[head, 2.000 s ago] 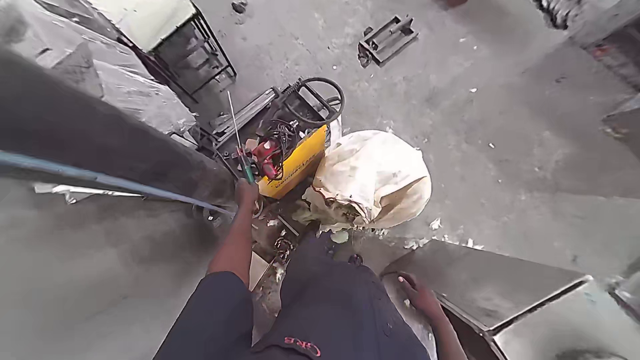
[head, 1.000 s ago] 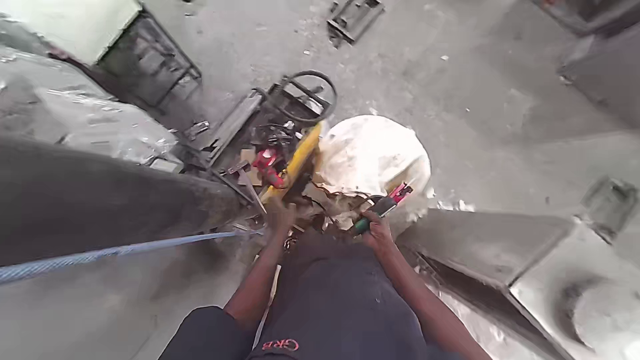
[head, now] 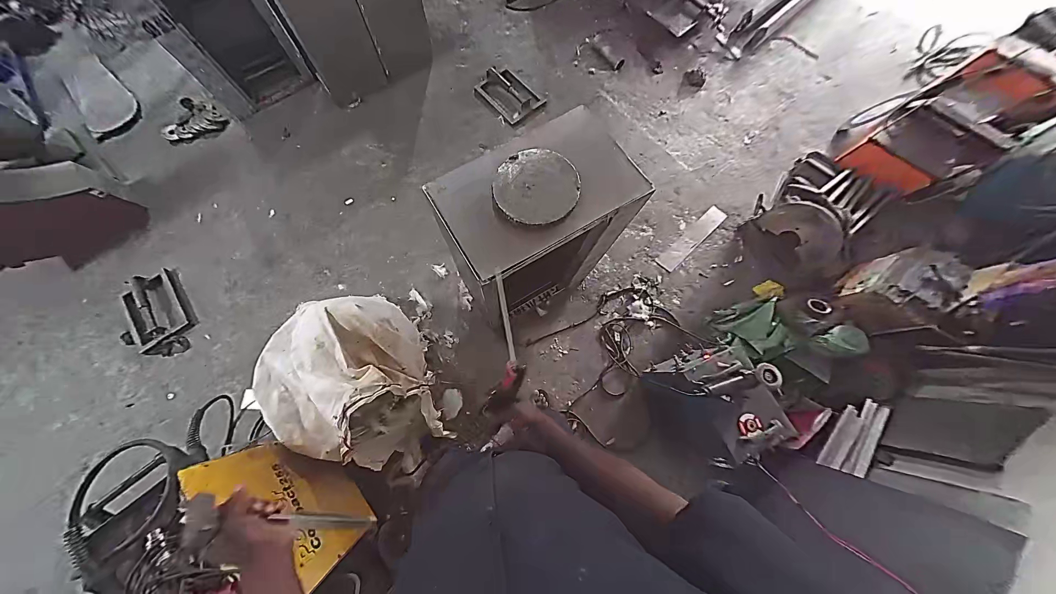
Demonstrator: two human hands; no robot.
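Observation:
My right hand (head: 526, 425) grips a slim tool (head: 511, 371) with red on its handle; its long, narrow, pale part points up toward a grey metal cabinet. Blurred by motion, my left hand (head: 256, 528) is over a yellow machine housing (head: 285, 474) and closed around a grey object (head: 200, 524). A pale narrow strip (head: 326, 521) extends right from that hand; whether it belongs to the same object I cannot tell. Between the hands, a little farther forward, stands a bulging off-white sack (head: 330, 371) with its mouth open toward me.
The metal cabinet (head: 470, 206) with a round lid stands ahead. Cables (head: 619, 346) lie on the floor right of it. A dark table (head: 866, 528) with metal pieces is at the right, an orange machine (head: 883, 165) beyond. Small metal frames (head: 158, 309) sit on the floor at left.
The view has swung right, showing the whole cabinet and the right-hand table. One second ago my right hand held a red, dark and green item near the sack.

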